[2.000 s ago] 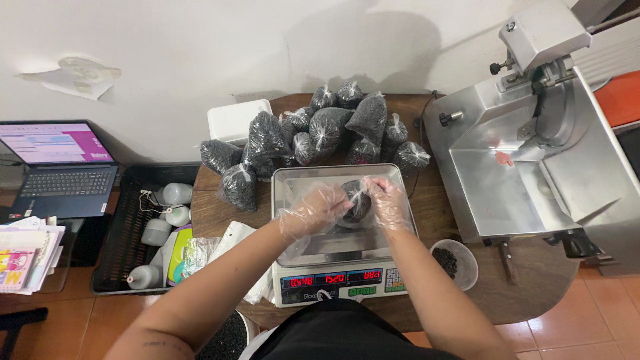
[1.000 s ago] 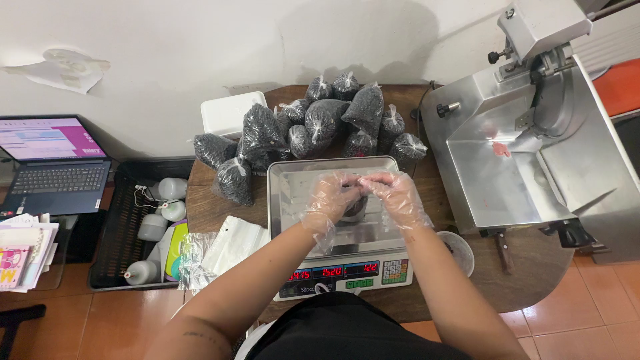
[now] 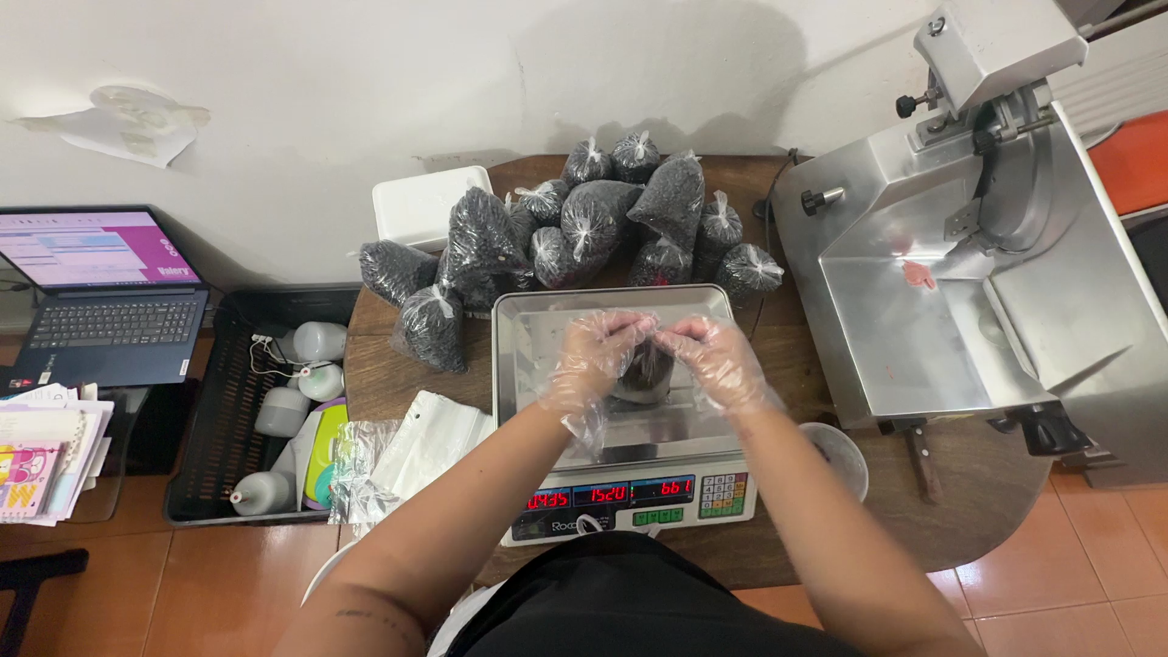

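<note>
Both my hands wear clear plastic gloves and meet above the metal pan of a digital scale [image 3: 538, 365]. My left hand [image 3: 598, 351] and my right hand [image 3: 712, 356] pinch the top of a clear plastic bag of dark contents [image 3: 648, 372], with its lower part over the pan. The scale's red displays [image 3: 607, 493] are lit. Behind the pan stand several filled plastic bags of dark granules [image 3: 598, 214], many knotted at the top. To the left of the scale lies a stack of thin white plastic bags [image 3: 433, 438].
A metal slicer [image 3: 922, 319] occupies the right side, with a knife [image 3: 923, 465] by its base. A round plastic container [image 3: 835, 456] sits near my right forearm. A white tray [image 3: 429, 205] is at the back left. Beyond the table's left edge are a black crate [image 3: 210, 429] and a laptop [image 3: 114, 310].
The fingers of both hands have come together at the bag's top, where two seconds ago they were farther apart. The numbers on the scale's displays have changed.
</note>
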